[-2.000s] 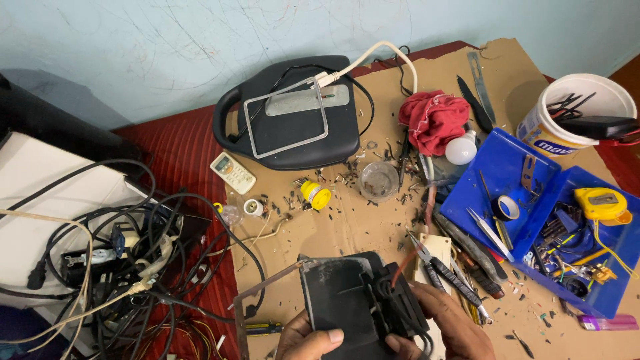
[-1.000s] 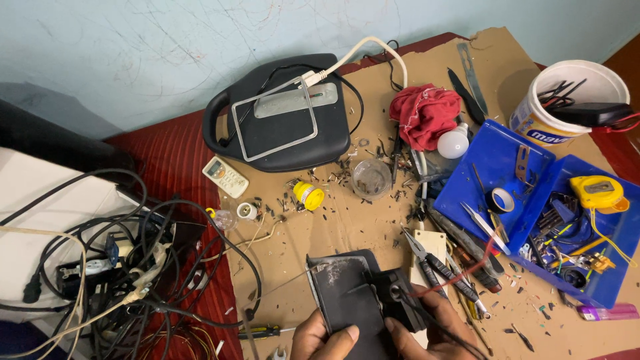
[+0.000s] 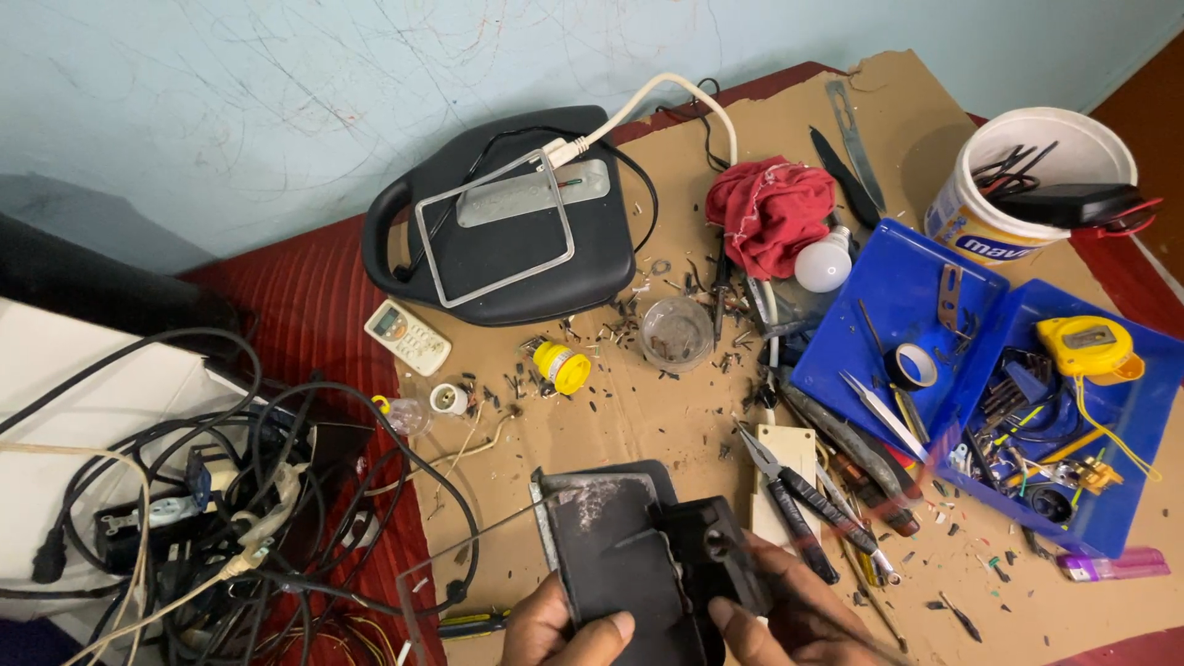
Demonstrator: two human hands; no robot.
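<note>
At the bottom centre, my left hand (image 3: 564,629) grips the left edge of a flat dark panel (image 3: 615,555) with a worn pale patch near its top. My right hand (image 3: 786,610) holds a black plastic block-like part (image 3: 714,555) against the panel's right side, its thumb on the front. A thin metal rod or wire frame (image 3: 462,546) runs left from the panel's top corner. Just right of my right hand lie needle-nose pliers with black handles (image 3: 795,504), on a cream plastic piece (image 3: 772,442). The undersides of the held parts are hidden.
Cardboard (image 3: 638,416) strewn with scraps bears a black handled case (image 3: 518,254), a remote control (image 3: 407,336), a small clear dish (image 3: 676,335), a red cloth (image 3: 770,215) and a light bulb (image 3: 823,264). A blue toolbox (image 3: 832,356) and white bucket (image 3: 948,199) stand right; tangled cables (image 3: 250,453) lie left.
Both hands keep hold of the panel and the black part. The black part has turned in my right hand. The view has shifted slightly.
</note>
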